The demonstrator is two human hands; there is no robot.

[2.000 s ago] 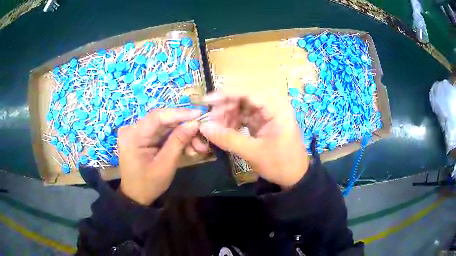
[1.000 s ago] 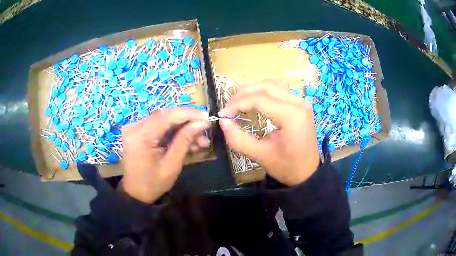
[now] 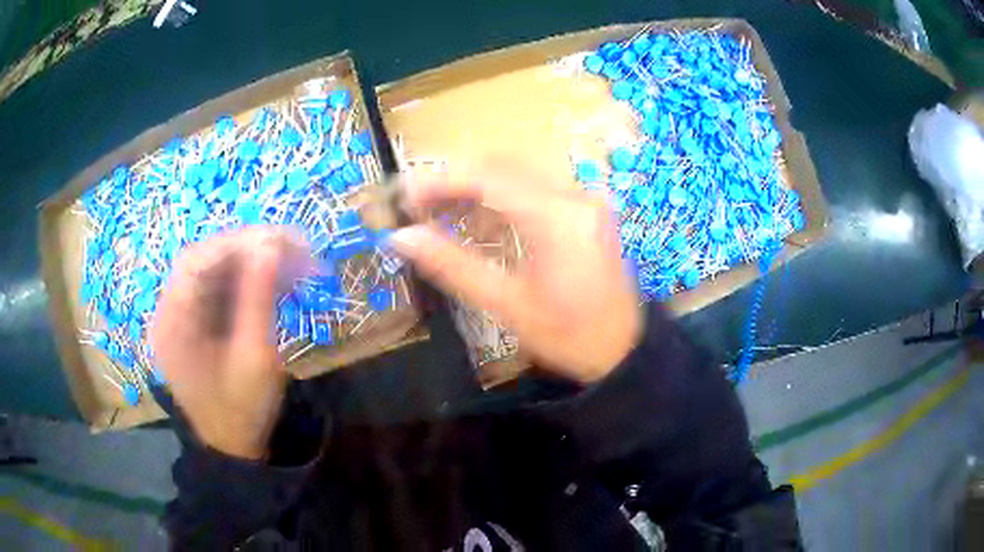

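The left cardboard tray (image 3: 65, 313) holds a heap of blue disc components with thin whitish legs (image 3: 221, 173). The right cardboard tray (image 3: 486, 97) holds blue discs at its right side (image 3: 701, 140) and loose whitish sleeves (image 3: 488, 332) at its near left. My left hand (image 3: 227, 323) is blurred over the near part of the left tray. My right hand (image 3: 529, 270) is over the right tray, its fingertips reaching the left tray's right edge. Something blue shows by those fingertips; blur hides whether it is held. Anything in my left fingers is hidden too.
Both trays lie on a dark green worktop (image 3: 464, 38). A coiled blue cord (image 3: 752, 318) hangs by the right tray's near edge. A crumpled whitish plastic wrap (image 3: 950, 167) lies at the far right. A worn edge rail crosses the upper left corner.
My hands were together at a thin whitish piece between the trays. They are now apart, my left hand further left over the left tray. The view has shifted and tilted.
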